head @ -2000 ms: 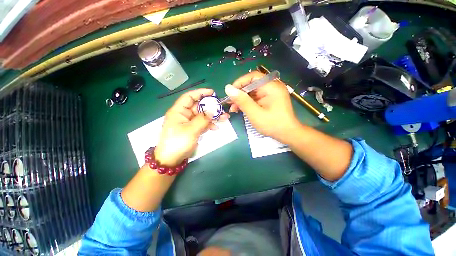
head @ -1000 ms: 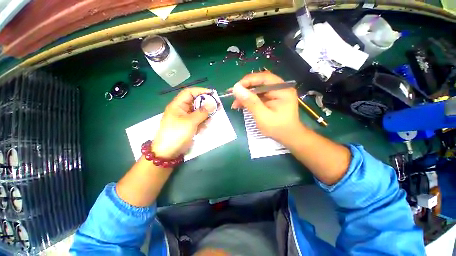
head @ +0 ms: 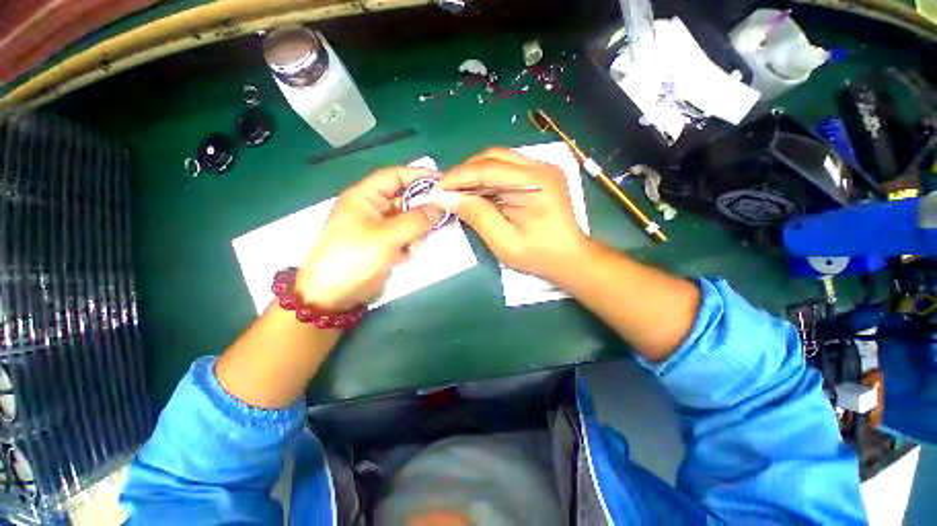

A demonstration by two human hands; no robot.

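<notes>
My left hand [head: 354, 241] holds a round watch head [head: 419, 193] with a white face and dark rim between its fingertips, above a blank white paper [head: 298, 257]. My right hand [head: 524, 216] holds slim tweezers [head: 506, 189], seen nearly edge-on, pointing left. The fingertips of my right hand are at the right edge of the watch head and partly cover it. The tweezers' tip is hidden or too blurred to tell. A white sheet [head: 534, 290] lies partly under my right hand.
A whitish bottle [head: 337, 108] and a thin black stick [head: 362, 146] lie behind the paper. Two small black rounds [head: 216, 152] are left. A brass-coloured rod [head: 616, 190], crumpled tissue [head: 673, 77] and a blue cylindrical tool [head: 848, 231] are right. Stacked clear trays [head: 72, 277] stand far left.
My right hand has moved in against the watch head and the tweezers have turned to point more level. The view has shifted, so bench items appear further left and higher.
</notes>
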